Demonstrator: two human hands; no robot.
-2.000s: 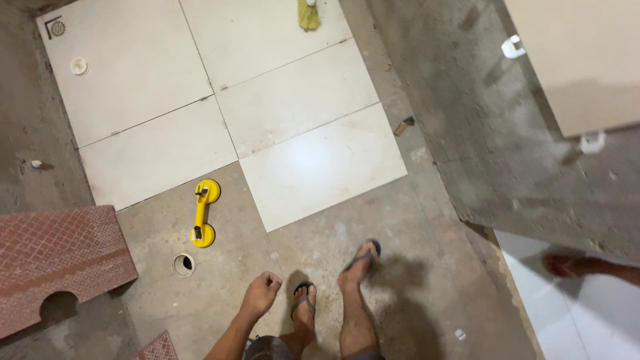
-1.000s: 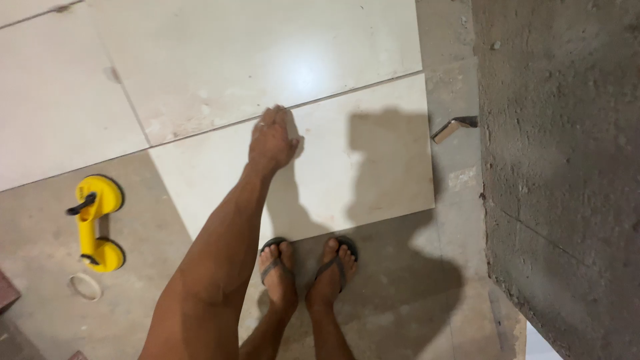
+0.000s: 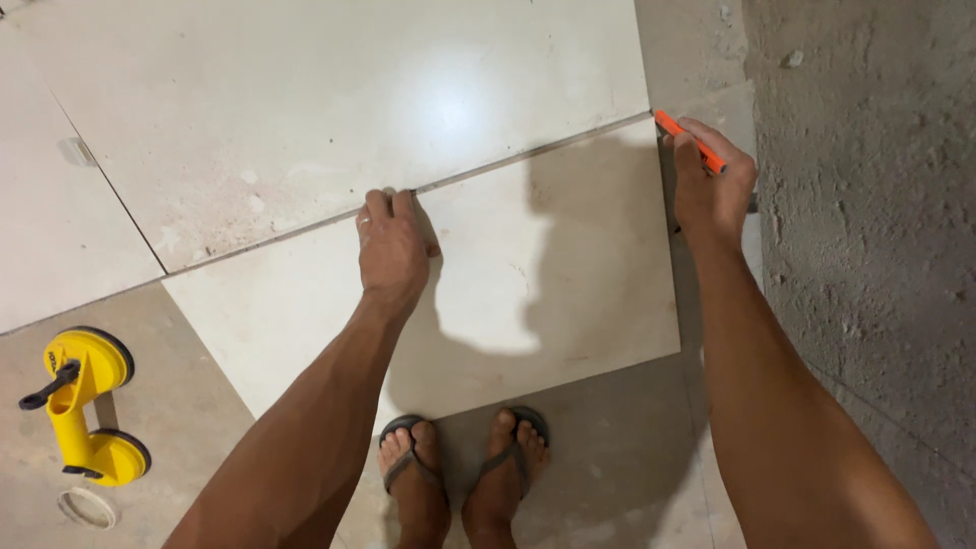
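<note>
My left hand (image 3: pixel 393 248) rests on a large off-white floor tile (image 3: pixel 488 274), its fingertips at the joint with the tile above (image 3: pixel 320 99). It holds nothing that I can see; the fingers are bent, and their tips are partly hidden. My right hand (image 3: pixel 713 171) grips an orange flat pencil or marker (image 3: pixel 690 142). The pencil's far end is at the right end of the joint, by the tile corner. A shadow falls over the right part of the lower tile.
A yellow double suction-cup lifter (image 3: pixel 76 412) lies on the concrete floor at the left, above a round pipe opening or ring (image 3: pixel 88 508). A rough cement wall (image 3: pixel 862 191) rises at the right. My feet in flip-flops (image 3: pixel 465 457) stand at the tile's lower edge.
My right hand has come into view with the orange pencil. My left hand, low and off the tiles two seconds ago, is now at the joint. The view has moved closer to the tiles.
</note>
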